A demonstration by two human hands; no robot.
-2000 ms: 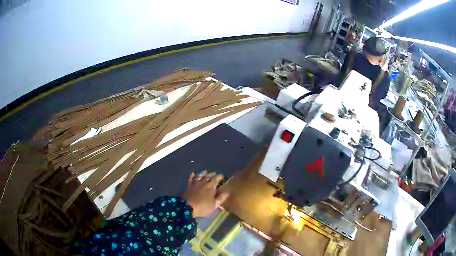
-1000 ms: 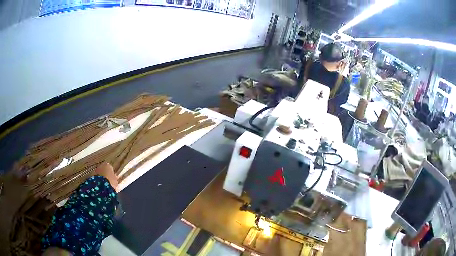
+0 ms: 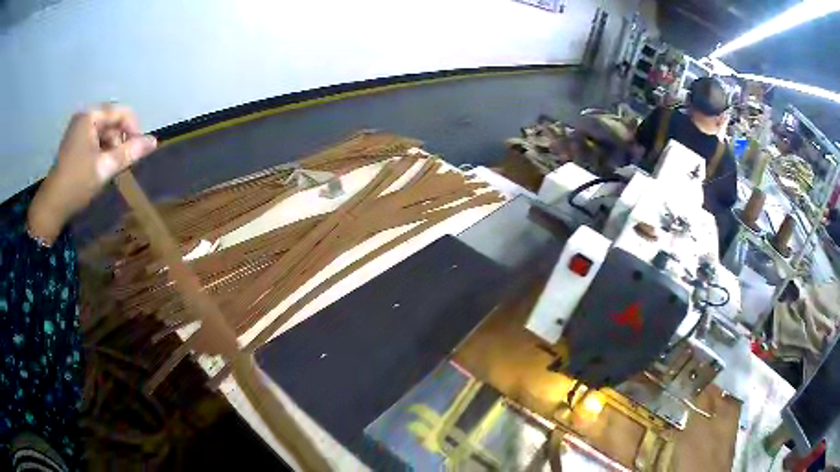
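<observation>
My left hand (image 3: 97, 161) is raised at the upper left, pinching the end of a brown strap (image 3: 198, 300). The strap hangs diagonally down past the pile and off the bottom edge of the view. A brown bag panel (image 3: 502, 355) lies under the sewing head (image 3: 626, 318), with the lit needle area and yellow clamp (image 3: 645, 442) over it. A pale template with yellow tape (image 3: 442, 424) lies at the bottom centre. My right hand is not in view.
A strap pile (image 3: 350, 217) covers the white surface at left. A dark mat (image 3: 387, 323) lies between pile and machine. A dark control screen (image 3: 820, 396) is cut off at right. A person (image 3: 705, 129) is behind the machine. Thread cones (image 3: 753, 207) stand at right.
My left hand has gone from the panel to the strap pile, then up to the upper left with one strap pinched. The view has shifted. A hand seen near the screen at lower right is gone.
</observation>
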